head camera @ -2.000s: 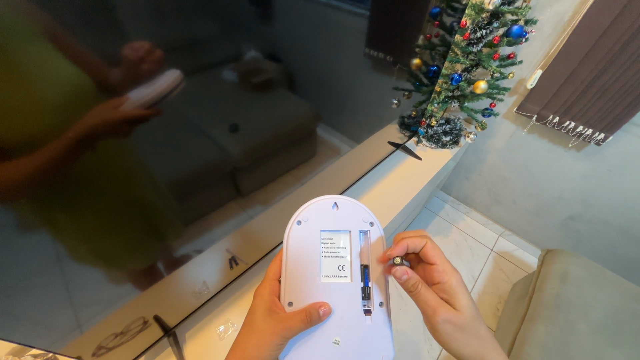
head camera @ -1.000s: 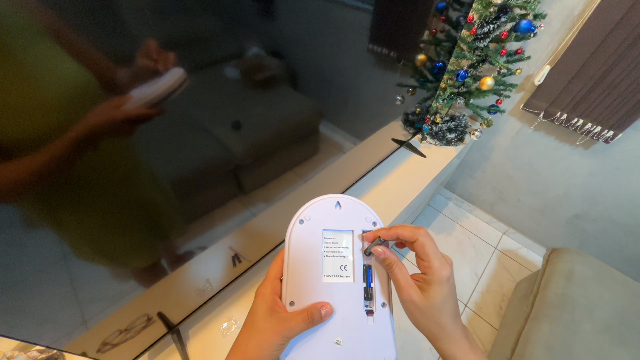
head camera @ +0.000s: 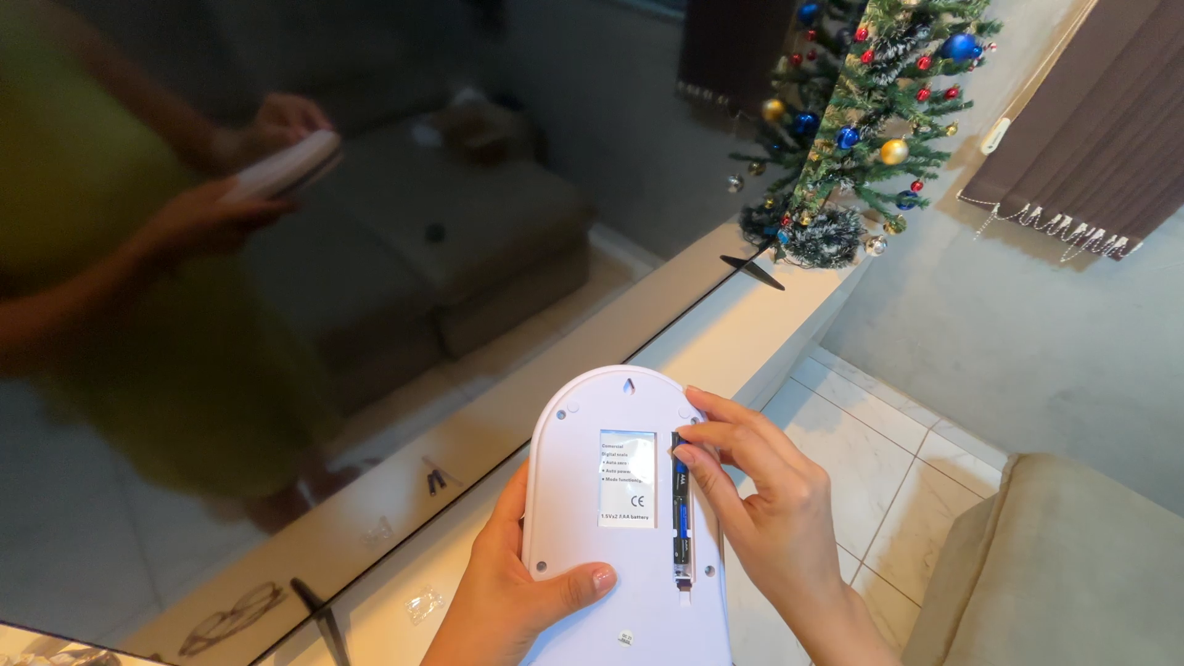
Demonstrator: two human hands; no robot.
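Face down, a white digital scale (head camera: 592, 546) shows its underside, with a label and a narrow open battery compartment along its right side. My left hand (head camera: 536, 583) holds its lower left edge, thumb across the back. One AAA battery (head camera: 683, 532) lies in the lower part of the slot. Above it, a second AAA battery (head camera: 681, 472) is at the upper part, under the thumb and index fingertips of my right hand (head camera: 763, 472); its top end is partly covered by them. Whether it is fully seated I cannot tell.
A large dark television screen (head camera: 416, 231) reflects a person and a sofa. It stands on a white console (head camera: 740, 314) with a decorated Christmas tree (head camera: 869, 139) at the far end. Clear plastic wrapping (head camera: 424, 604) lies beside the scale. A sofa (head camera: 1064, 564) is at right.
The battery held between my right fingers, beside the compartment two seconds ago, is now in the upper part of the slot. My left hand keeps its hold on the scale.
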